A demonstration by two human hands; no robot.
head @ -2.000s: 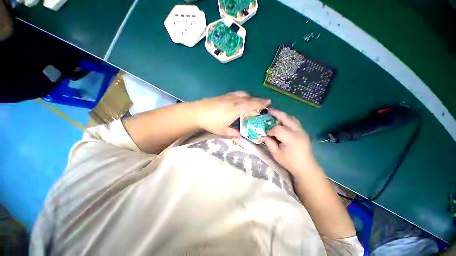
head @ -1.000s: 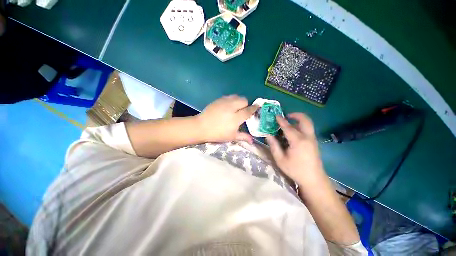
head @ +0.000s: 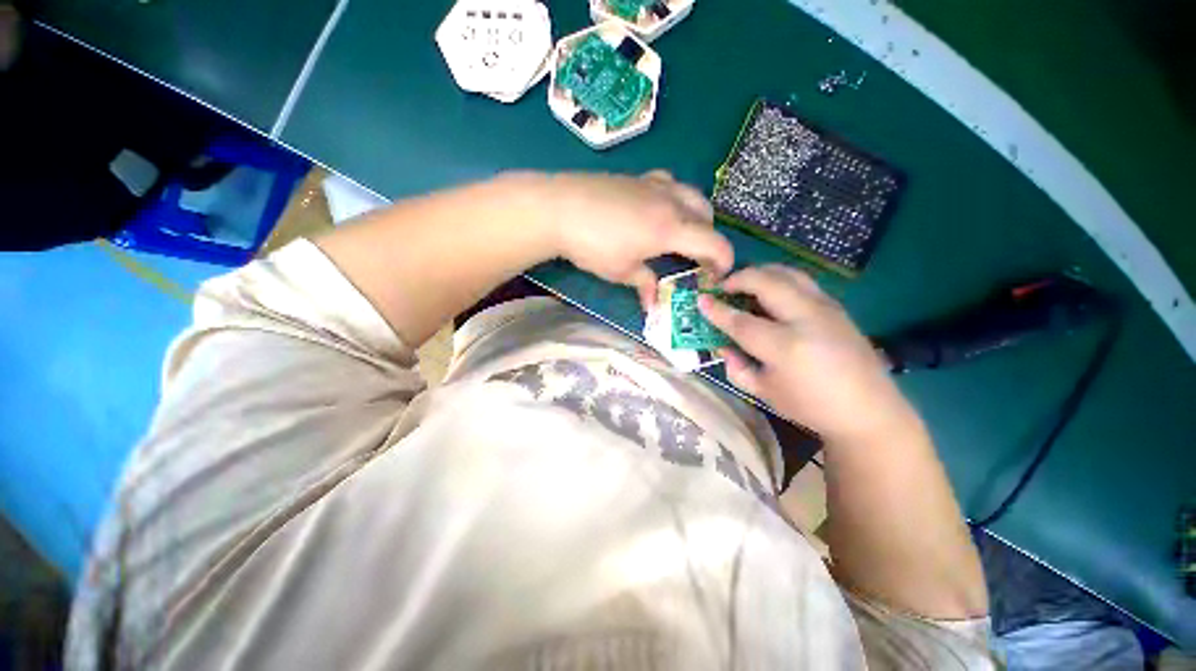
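Observation:
A white housing half (head: 661, 336) with a green circuit board (head: 687, 319) in it is held at the bench's near edge, in front of my body. My left hand (head: 643, 230) grips its far side, with a dark block showing beside the fingers. My right hand (head: 794, 341) is on its right side, with fingertips at the board. The housing is tilted, and part of it is hidden by my fingers.
An open housing with a green board (head: 603, 87) and a white front cover (head: 495, 49) lie at the far left, with another open housing behind. A screw tray (head: 809, 188) lies beyond my hands. A corded electric screwdriver (head: 984, 324) lies right. Loose screws (head: 839, 83) lie at the back.
My left hand has moved from the housing's left side to its far side, with the forearm raised. The housing has turned and tilted. My right hand has closed in on it.

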